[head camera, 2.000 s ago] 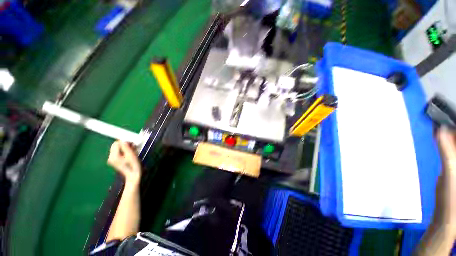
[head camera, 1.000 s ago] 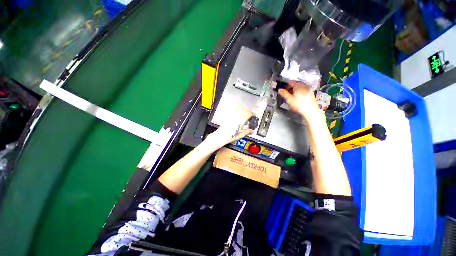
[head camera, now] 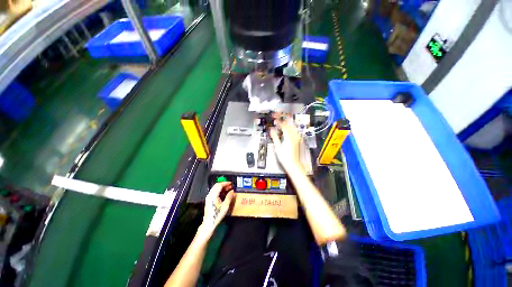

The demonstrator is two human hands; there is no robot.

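Observation:
My left hand (head camera: 218, 206) is at the left end of the front panel, its fingertips beside the green button (head camera: 221, 180). Its fingers are apart with a dark gap between them, and I see no part held. My right hand (head camera: 287, 147) reaches over the silver base plate (head camera: 227, 152), with its fingertips at the fixture (head camera: 268, 122) under the press head (head camera: 264, 25). Whether it grips a part there is hidden. A small dark part (head camera: 250, 160) lies on the plate, left of the slotted rail (head camera: 262, 154).
Yellow sensor bars (head camera: 195, 137) flank the plate. A cardboard ledge (head camera: 265, 206) fronts the panel, with a red emergency stop (head camera: 261, 183). A blue crate (head camera: 368, 216) with a white sheet (head camera: 407, 162) stands right. A green conveyor (head camera: 106, 224) with a white bar (head camera: 106, 192) runs left.
My left hand has moved from the small dark part on the plate back to the left green button. My right hand remains at the fixture. The view has shifted, showing more of the press head.

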